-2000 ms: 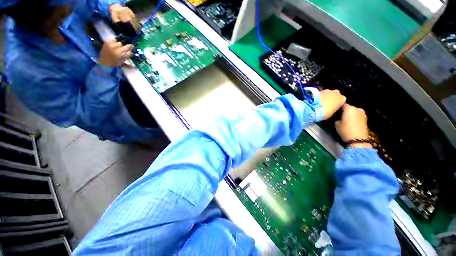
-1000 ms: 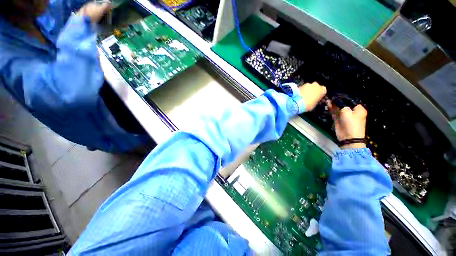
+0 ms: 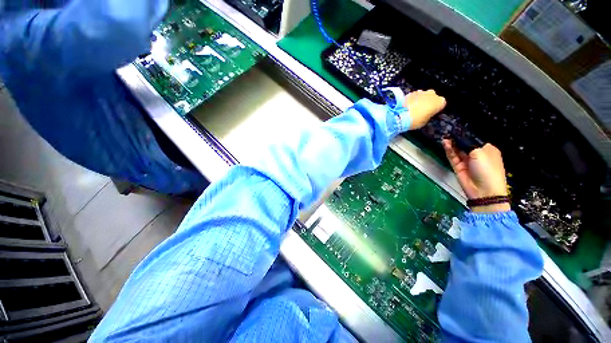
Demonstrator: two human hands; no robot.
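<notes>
My left hand (image 3: 423, 109), with a light blue wrist strap (image 3: 395, 98), is over the dark component bins (image 3: 462, 87); its fingertips are hidden against the black bins. My right hand (image 3: 484, 171), with a dark red-brown beaded bracelet, is just right of it, palm partly turned up, black coverings at its fingertips. Whether either hand holds a part cannot be told. Grey components (image 3: 442, 127) lie in the bin between the hands. A green circuit board (image 3: 375, 234) with white patches lies between the rails below my forearms, partly covered by my right sleeve.
Silver-white components (image 3: 365, 65) fill the leftmost bin; mixed metallic components (image 3: 549, 218) lie at the right. A second circuit board (image 3: 201, 60) is upstream at the left, past an open gap. Conveyor rails (image 3: 308, 84) run diagonally. A person in a blue smock (image 3: 74, 87) is at the left.
My hands have moved apart, and my right palm has turned upward. More white patches show on the board beside my right sleeve. The neighbour's arm now reaches across the upper left.
</notes>
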